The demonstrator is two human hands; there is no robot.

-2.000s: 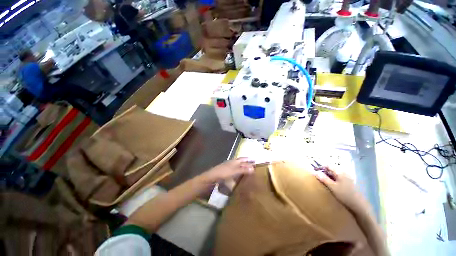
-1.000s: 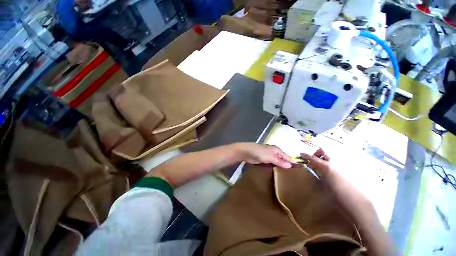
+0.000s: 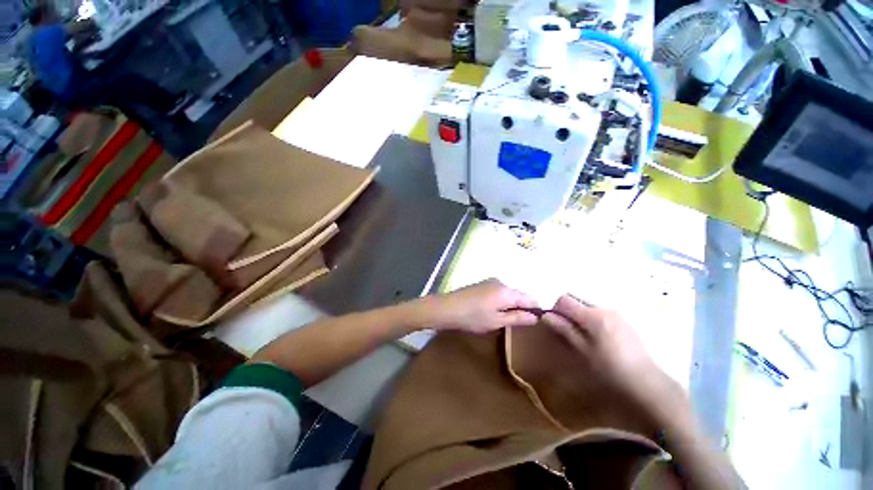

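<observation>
A large brown bag body hangs over the table's front edge into the lap, its open mouth towards me. A light-tan piping strip runs down it from between my hands. My left hand pinches the bag's top edge from the left. My right hand is closed at the same edge, its fingers almost touching my left fingertips. No snips can be made out in my right hand.
The white sewing machine head stands just beyond my hands. Stacked brown pieces lie left. A control screen, black cable and thin tools are right. A person sits far left.
My hands have stayed at the bag's top edge, and the small yellowish item seen between the fingers no longer shows. The camera view has shifted, bringing the control screen back in.
</observation>
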